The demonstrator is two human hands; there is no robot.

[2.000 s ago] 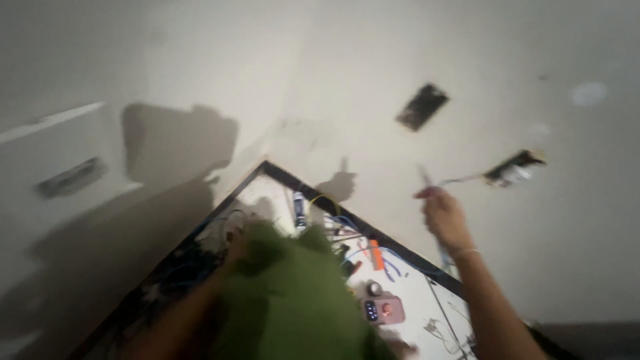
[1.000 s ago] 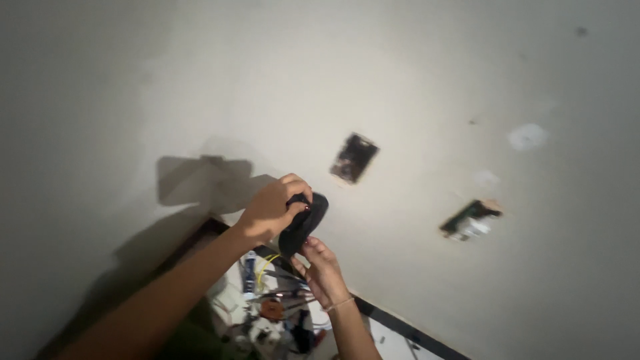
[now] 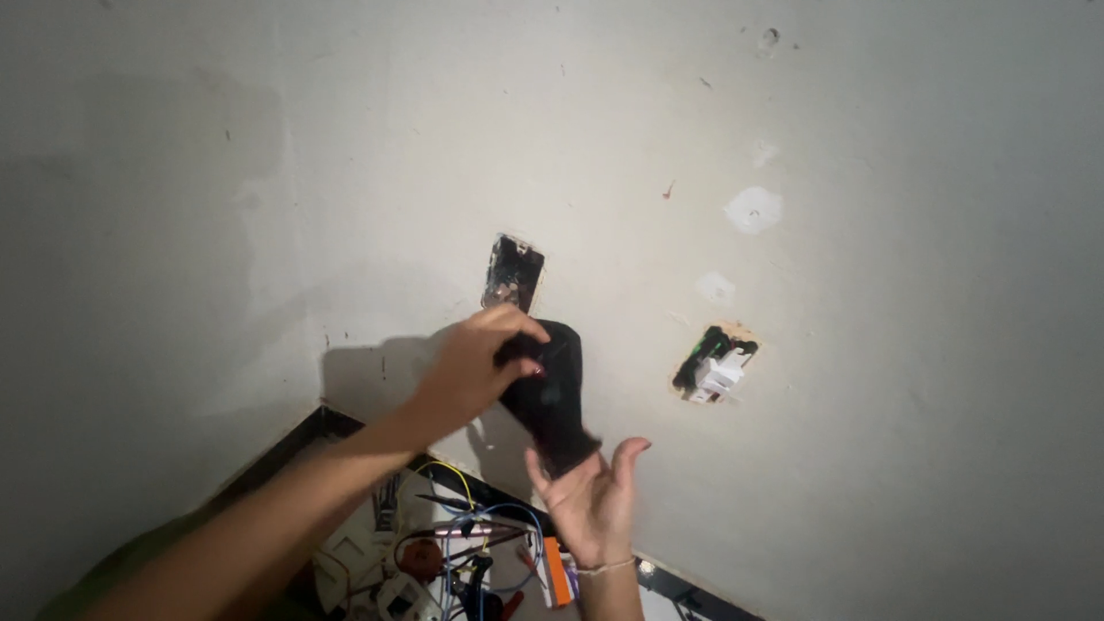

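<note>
My left hand (image 3: 470, 366) grips the upper part of a black fabric item (image 3: 552, 388), which looks like a glove or pouch, thumb and fingers pinching its side. Below it my right hand (image 3: 595, 509) is spread, palm up, with its thumb apart; the item's narrow lower end rests at or just over the palm. Directly above my left hand is an uncovered wall box (image 3: 515, 267), dark inside. To the right, a second wall box (image 3: 716, 362) holds wires and a white electrical module (image 3: 721, 373) that sits tilted in the opening.
A black skirting strip (image 3: 259, 457) meets at the wall corner. On the floor below lie yellow and blue wires (image 3: 457, 470), an orange-and-white box (image 3: 556, 571), a round orange-red object (image 3: 420, 559) and several tools. White filler patches (image 3: 754, 210) mark the wall.
Two seconds ago my right hand held a thin tool near the right wall box; it is no longer in that hand. Both hands have come together at the black item, and my right hand has since spread.
</note>
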